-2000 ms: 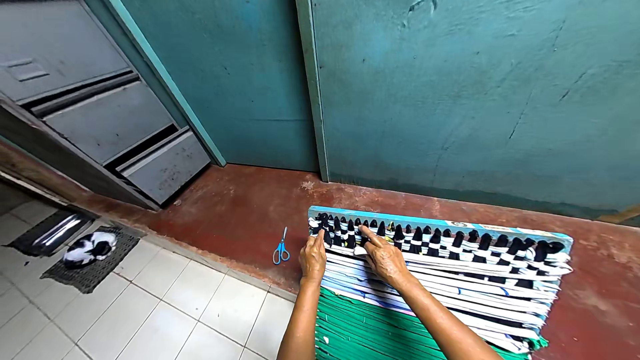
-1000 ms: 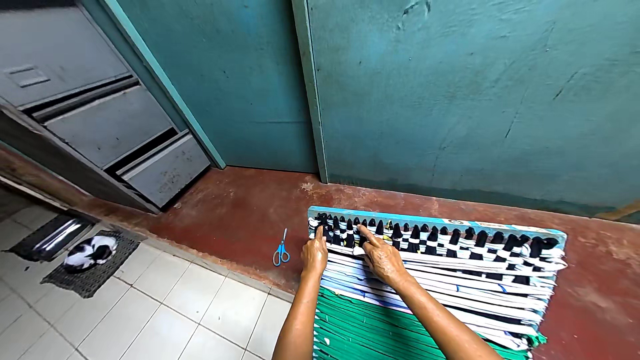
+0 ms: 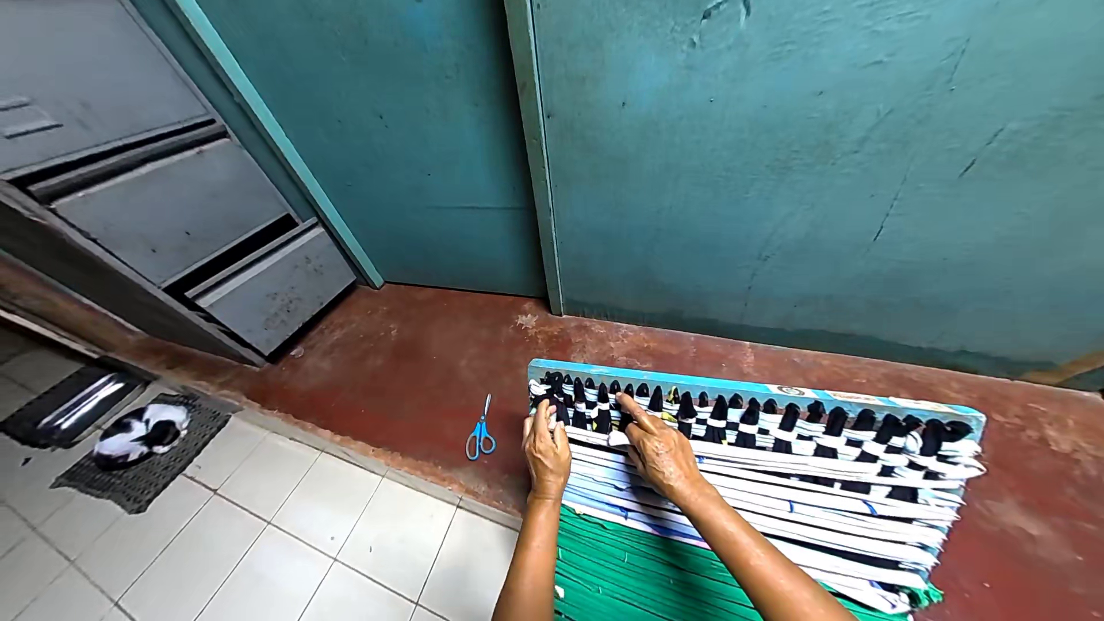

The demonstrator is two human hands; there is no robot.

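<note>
A blue-edged loom frame [image 3: 733,379] lies on the red floor, strung with white and green fabric strips. Black strips are woven through the white ones [image 3: 828,509] near its far edge, making a checkered band. At the band's left end, my left hand [image 3: 546,453] has its fingertips on the strips. My right hand [image 3: 660,448] rests just right of it, index finger stretched toward the black loops [image 3: 604,405]. Whether a strip is pinched in either hand is too small to tell. Blue-handled scissors [image 3: 480,435] lie on the floor to the left of the frame.
A teal wall [image 3: 776,172] rises behind the loom. A grey panelled door [image 3: 172,207] stands at the left. On the white tiles [image 3: 328,526], a black-and-white cat [image 3: 142,434] appears curled on a dark mat [image 3: 129,483]. A piece of wood [image 3: 1069,369] lies at the right.
</note>
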